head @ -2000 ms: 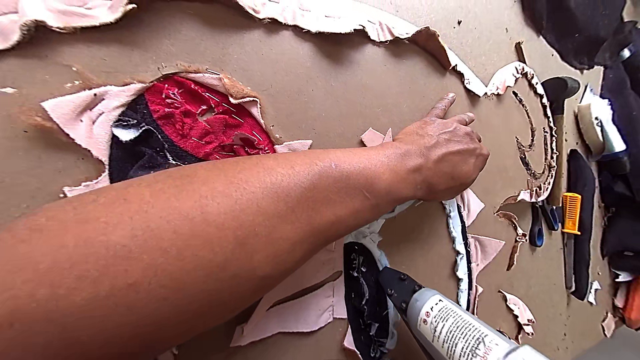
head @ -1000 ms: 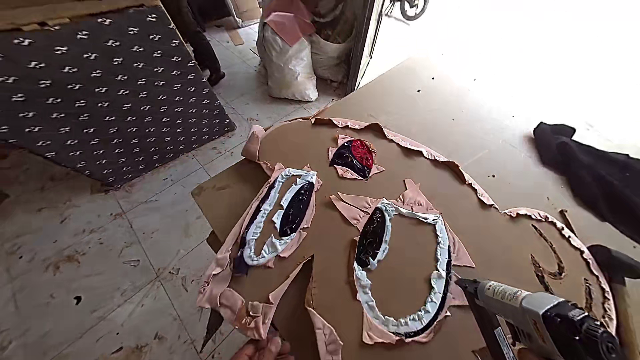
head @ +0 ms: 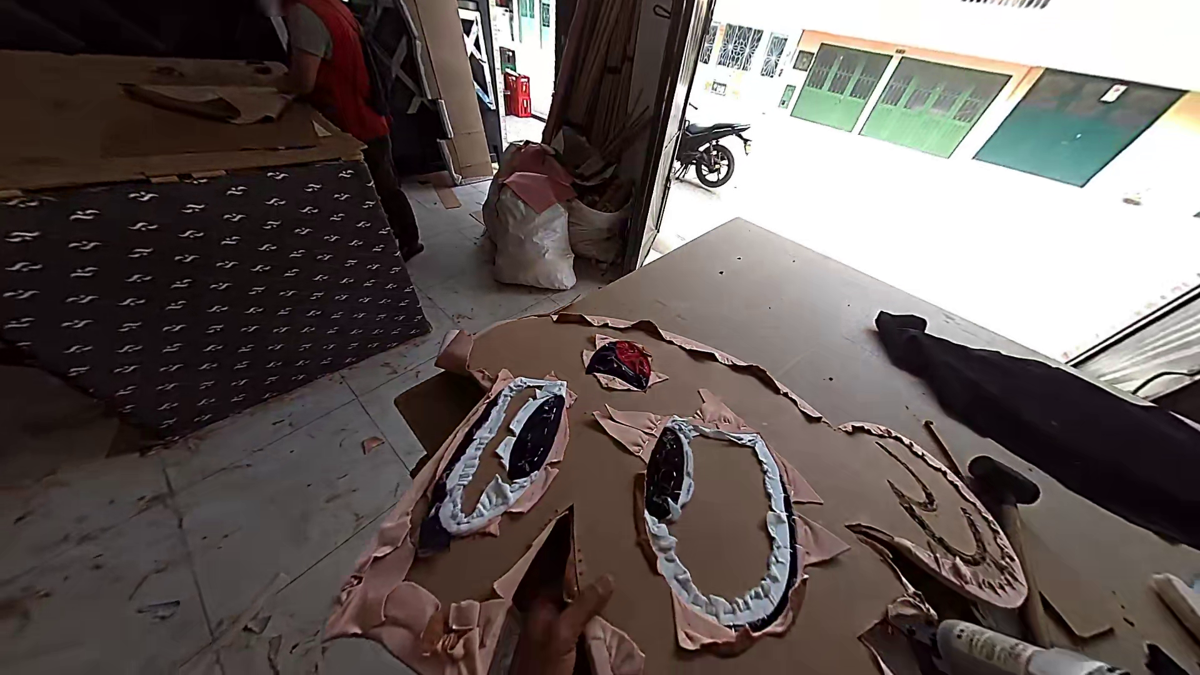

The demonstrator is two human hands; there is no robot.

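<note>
My left hand (head: 558, 628) is at the bottom centre, gripping the edge of a large shaped brown panel (head: 609, 478) beside its pointed slit, thumb on top and other fingers partly hidden. Pink fabric (head: 469, 623) is folded over the panel's edges. Two long oval cut-outs have gathered white fabric (head: 664, 553) around them and dark fabric (head: 666, 473) at one side. A smaller opening shows red and dark fabric (head: 633, 359). A grey handheld tool (head: 994, 647) with a dark nose enters at the lower right. My right hand is out of view.
The panel lies on a brown worktable (head: 750, 272). A black-headed mallet (head: 1003, 480) and black cloth (head: 1031, 403) lie at right. A person in red (head: 337, 70) stands by another table at upper left. Full sacks (head: 532, 234) stand near the doorway; a motorcycle (head: 711, 150) is outside.
The view has swung up and back. My left arm, stretched across the panel two seconds ago, is drawn back; the left hand is now at the panel's near edge by the slit.
</note>
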